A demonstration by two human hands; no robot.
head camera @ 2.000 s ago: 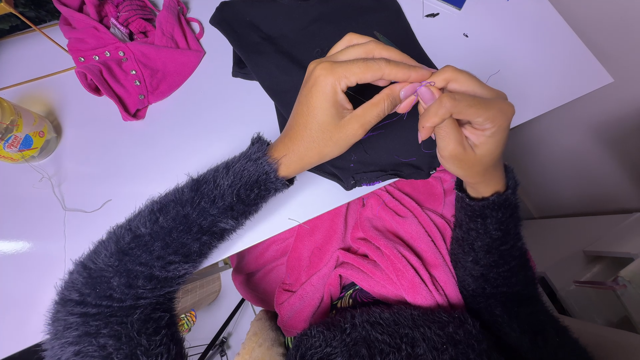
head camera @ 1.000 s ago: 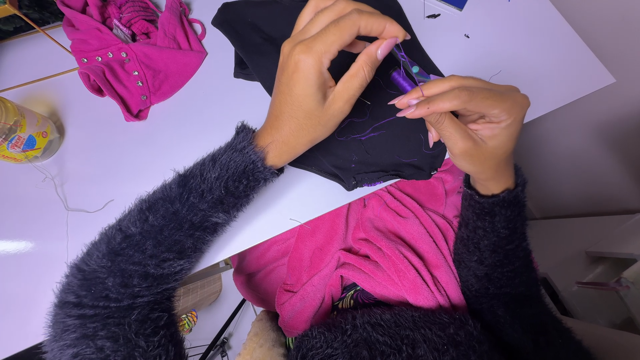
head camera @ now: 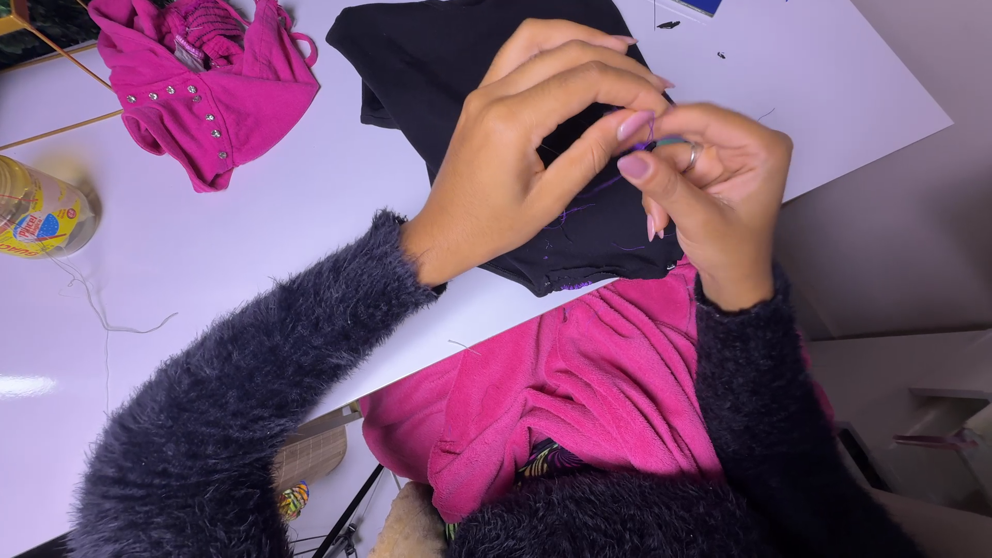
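Observation:
My left hand (head camera: 542, 139) pinches purple thread (head camera: 649, 133) between thumb and forefinger above a black fabric garment (head camera: 434, 85). Close beside it, my right hand (head camera: 717, 186), with a ring on one finger, also has its thumb and forefinger at the thread; the fingertips of both hands nearly meet. Something dark and purple shows between the right fingers, mostly hidden. Loose purple threads (head camera: 573, 213) lie on the black cloth, and purple stitching (head camera: 577, 285) runs at its near edge. Whether a needle is held cannot be seen.
A pink garment with shiny studs (head camera: 225, 101) lies at the upper left of the white table (head camera: 310, 209). A jar with a yellow label (head camera: 46, 209) stands at the left edge, with pale loose thread (head camera: 116, 325) near it. Pink fleece cloth (head camera: 558, 372) covers the lap.
One second ago the hands were farther apart, with purple thread and a purple object visible between them. Now the fingertips have come together again, and the right hand has turned and moved toward the left.

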